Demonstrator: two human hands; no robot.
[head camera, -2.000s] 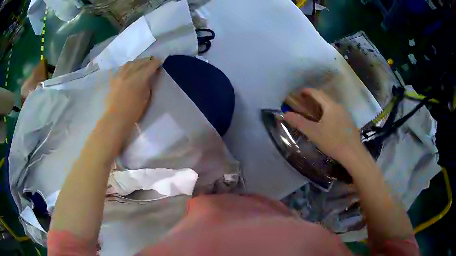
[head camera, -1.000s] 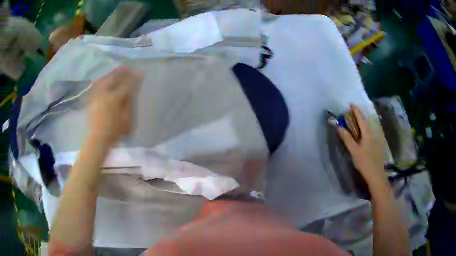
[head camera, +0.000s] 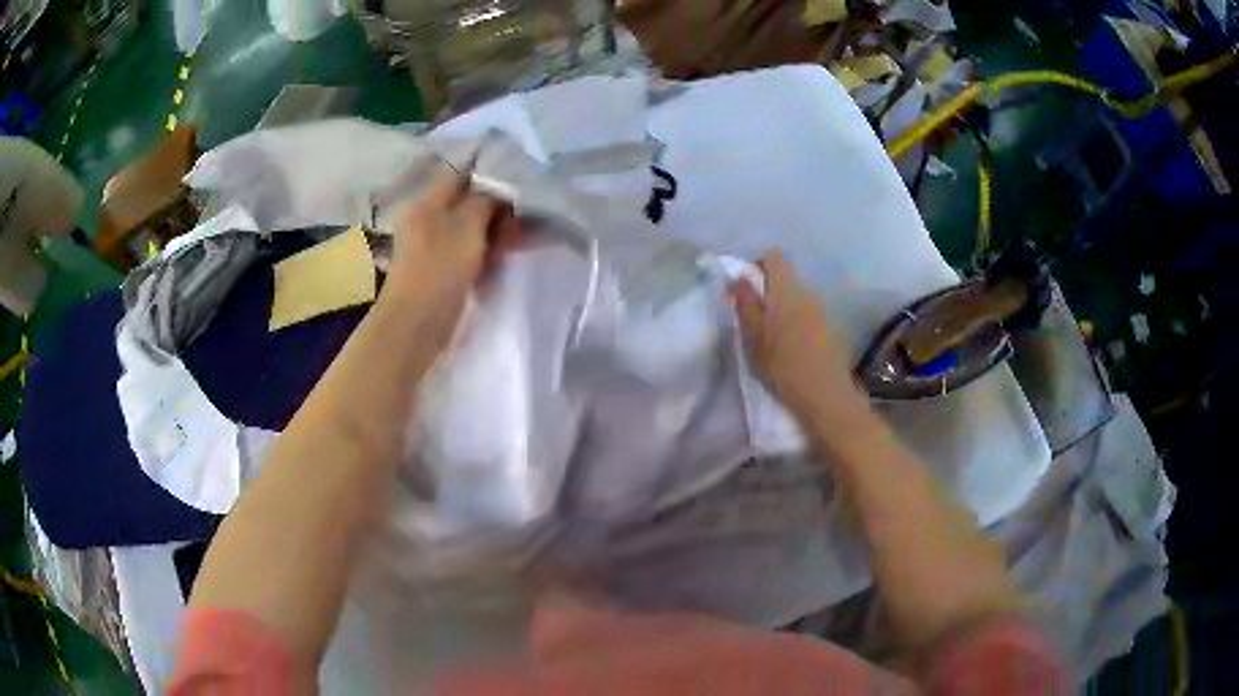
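The light grey jacket shell (head camera: 639, 449) is bunched and lifted in front of me, partly blurred, with white interlining (head camera: 476, 408) showing on it. My left hand (head camera: 449, 238) grips its far left part. My right hand (head camera: 781, 320) grips a white edge at its right. The navy padded board (head camera: 82, 408) shows at left, with part of the cloth looped over it. A pale yellow patch (head camera: 324, 279) lies on the navy surface. The steam iron (head camera: 951, 333) rests at the right, its wooden handle up, touched by neither hand.
The white pressing table (head camera: 775, 136) extends behind and right of the cloth. Dark looped handles (head camera: 660, 195) lie near its far side. A yellow hose (head camera: 1033, 82) runs at the far right. More grey cloth (head camera: 1087, 517) hangs at right. The green floor has yellow lines.
My right hand has let go of the iron and taken hold of the cloth. The garment has been lifted and gathered towards the middle, uncovering more of the navy board and the yellow patch.
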